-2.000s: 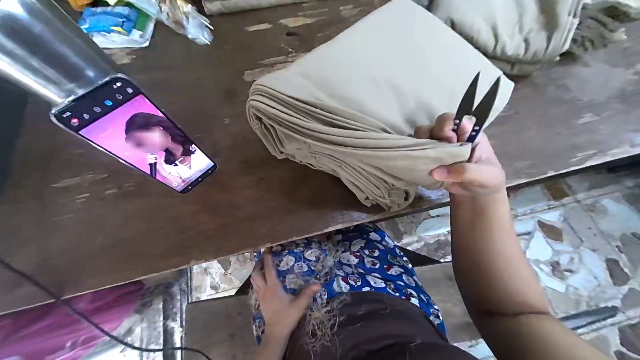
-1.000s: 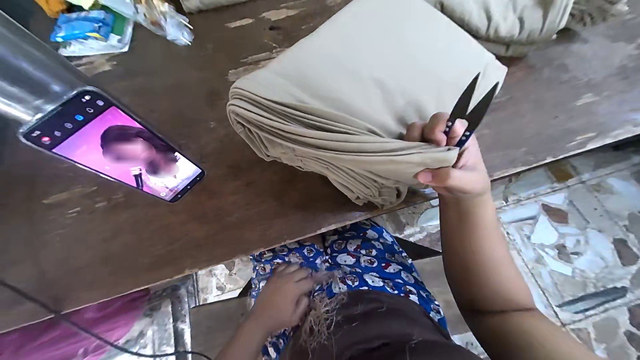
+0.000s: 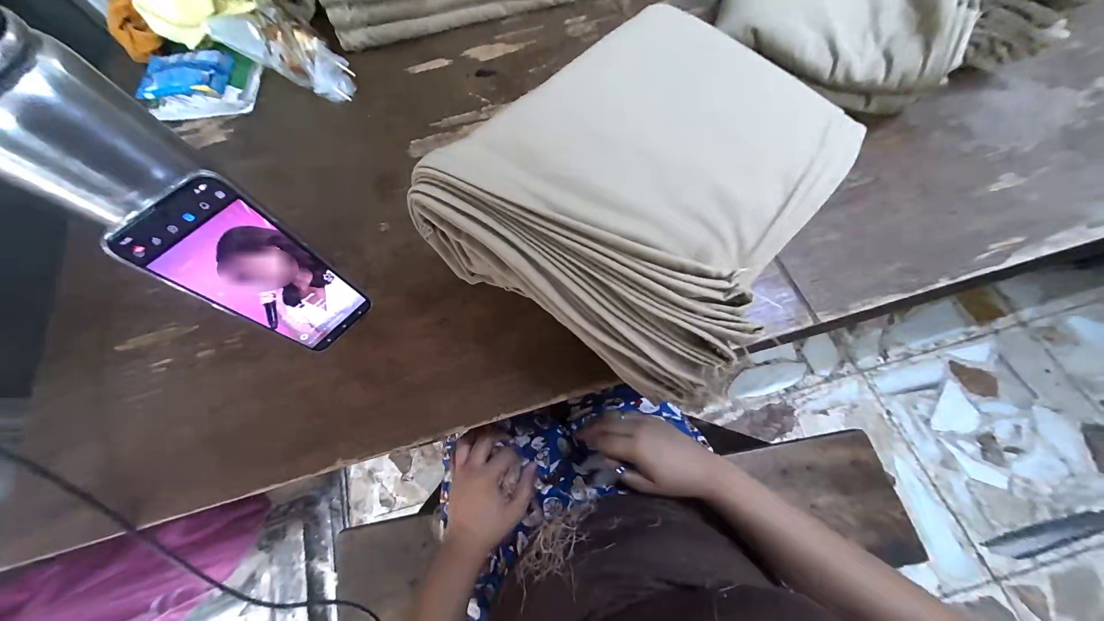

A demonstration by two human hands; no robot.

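Note:
A stack of folded beige cloth (image 3: 655, 164) lies on the wooden table, its layered, frayed corner hanging over the front edge. Below that edge, my left hand (image 3: 492, 487) rests on the blue printed fabric (image 3: 552, 457) over my lap, fingers bent; whether it pinches anything is unclear. My right hand (image 3: 660, 453) lies on the same fabric, palm down, just under the cloth's corner. Something small and shiny shows by its fingers, too small to name. A tangle of loose threads (image 3: 552, 548) sits on the dark brown garment between my forearms.
A phone (image 3: 250, 263) with a lit screen leans against a metal bottle (image 3: 86, 121) at the left. Plastic packets (image 3: 185, 78) lie behind it. More beige cloth (image 3: 854, 43) sits at the back. A dark cable (image 3: 155, 539) crosses the lower left, near magenta fabric (image 3: 147, 569).
My right hand has let go of the cloth's corner and moved down to my lap. The thread snips it held upright before are no longer visible. The cloth's layers now hang loose at the corner.

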